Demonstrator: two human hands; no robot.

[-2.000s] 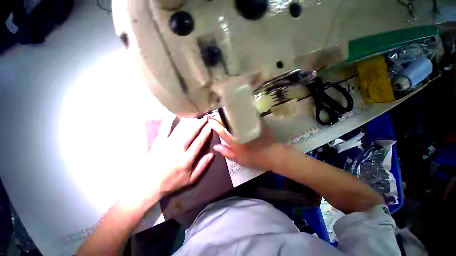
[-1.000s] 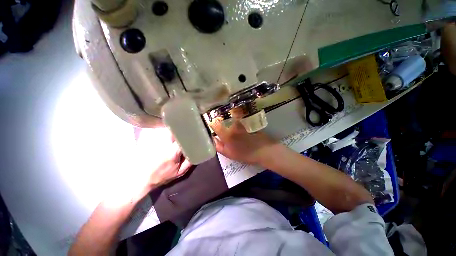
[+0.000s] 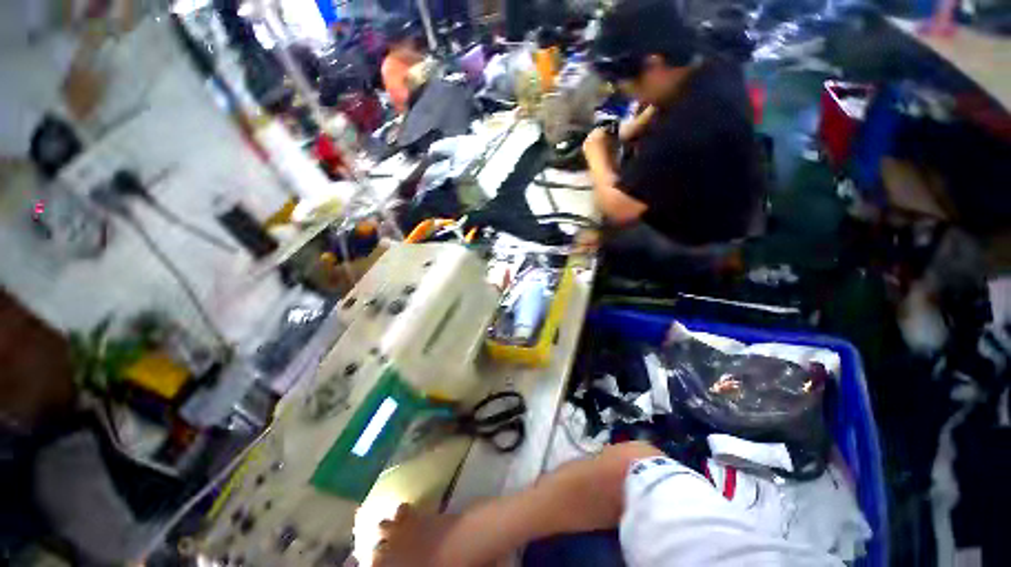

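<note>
The cream sewing machine (image 3: pixel 427 316) with its green panel (image 3: pixel 357 443) runs from the middle down to the lower left of the blurred view. My right hand (image 3: pixel 412 540) is at the bottom edge, partly cut off, beside the machine head; its fingers are blurred, and what it touches cannot be told. My left hand is out of the picture. The black-handled scissors (image 3: pixel 497 421) lie on the table right of the machine. The dark cloth and the needle area are not in view.
A yellow box (image 3: pixel 519 352) holding a pale thread cone (image 3: pixel 526 308) stands behind the scissors. A blue crate (image 3: pixel 870 443) with scraps and clear bags is at the right. Another person (image 3: pixel 698 144) in black sits at a cluttered table ahead. Plants are at the left.
The view has swung up and to the right, away from the needle area. My left hand and the dark cloth have left the picture; my right hand is now at the bottom edge.
</note>
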